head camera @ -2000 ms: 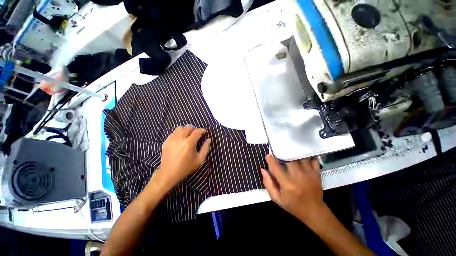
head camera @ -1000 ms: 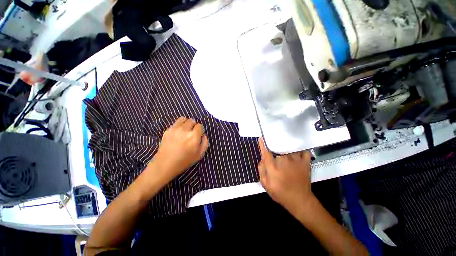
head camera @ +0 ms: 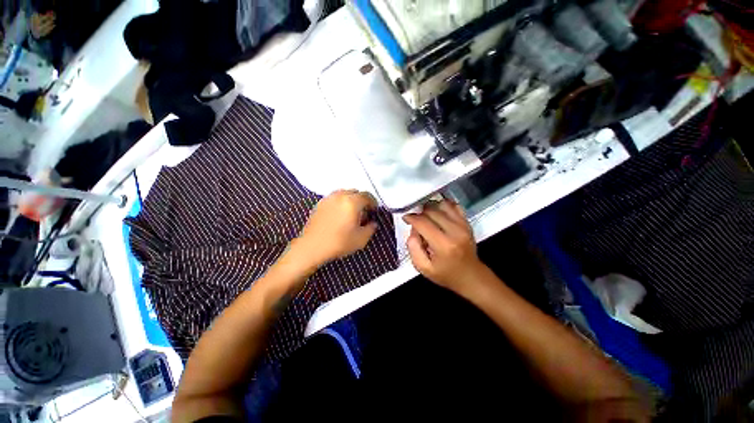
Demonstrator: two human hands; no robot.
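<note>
A dark striped garment piece (head camera: pixel 240 190) lies on the white table (head camera: pixel 318 320), flat at the top and bunched at its left side. My left hand (head camera: pixel 341 225) rests on its right part with the fingers curled; whether it pinches cloth is hidden. My right hand (head camera: pixel 442 241) is beside the front corner of the shiny cloth plate (head camera: pixel 380 136), fingers bent, just right of the cloth's edge. No cloth shows in it, but its fingertips are partly hidden. The needle area (head camera: pixel 446 124) of the overlock machine (head camera: pixel 446 29) is beyond my right hand.
Black cloth pieces (head camera: pixel 190 62) lie at the table's far side. A grey machine box with a round vent (head camera: pixel 62 343) and a keypad (head camera: pixel 152 376) are at left. A striped cloth heap (head camera: pixel 678 240) is at right, beside blue material (head camera: pixel 570 273). Red threads (head camera: pixel 732 49) are top right.
The view has shifted right and turned. My hands are closer together. My left hand has moved right over the cloth; my right hand no longer touches the cloth's right end visibly.
</note>
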